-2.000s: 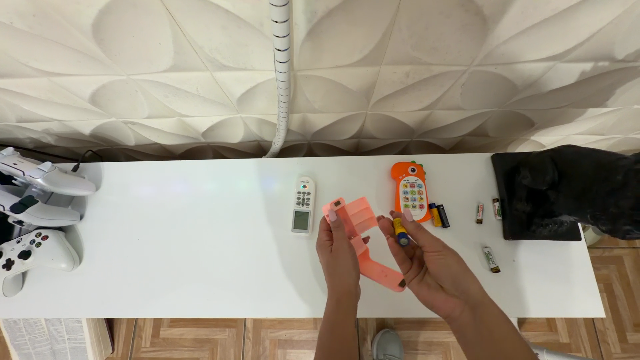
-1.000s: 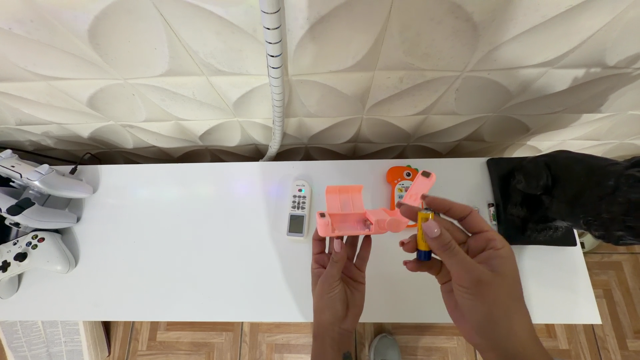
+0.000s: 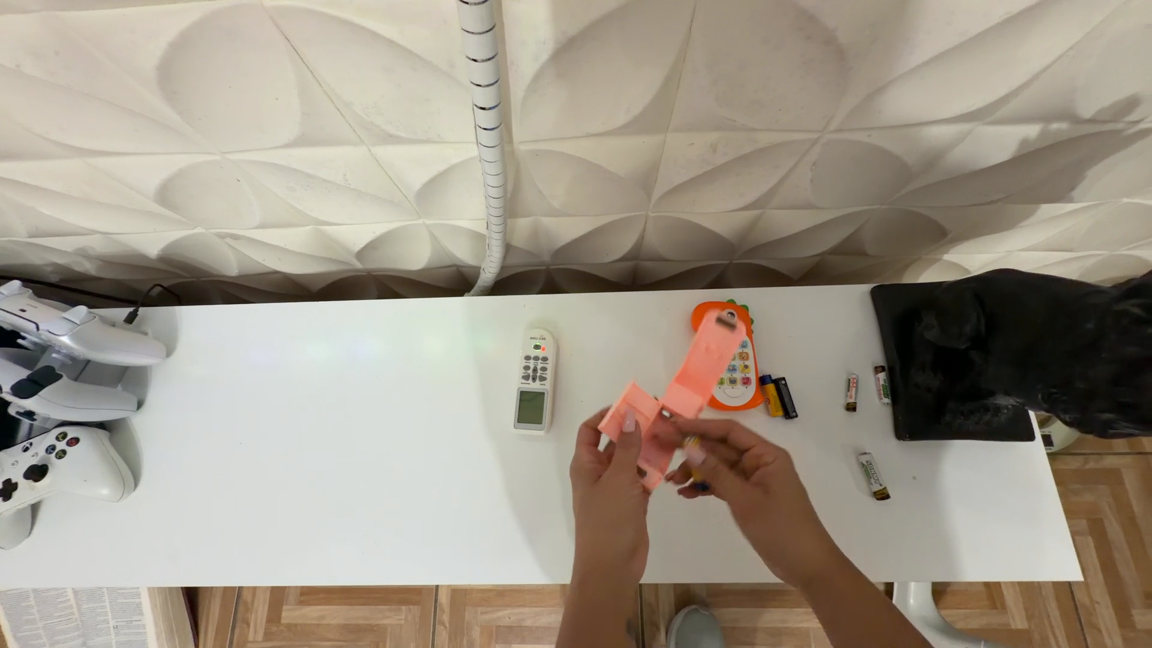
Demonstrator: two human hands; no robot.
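Observation:
My left hand (image 3: 612, 490) grips a pink plastic hinged case (image 3: 706, 364), its long flap swung up to the right. A yellow and blue battery (image 3: 695, 463) is pinched in the fingers of my right hand (image 3: 751, 486), close against the case's lower part; the fingers partly hide it. Behind the flap, and partly covered by it, lies an orange toy phone (image 3: 738, 391). Beside the toy are a yellow battery (image 3: 771, 396) and a black battery (image 3: 786, 398). A white remote control (image 3: 535, 382) with a small display lies left of my hands.
Small batteries (image 3: 851, 392) and a larger battery (image 3: 873, 476) lie to the right on the white table (image 3: 342, 450). A black animal (image 3: 1035, 351) is at a black pad (image 3: 909, 423) on the right end. White game controllers (image 3: 67, 463) stand at the left; an open book (image 3: 85, 616) is below.
The pink case has turned in my left hand, and its flap now points up and right. My right hand has brought the yellow and blue battery left, against the case.

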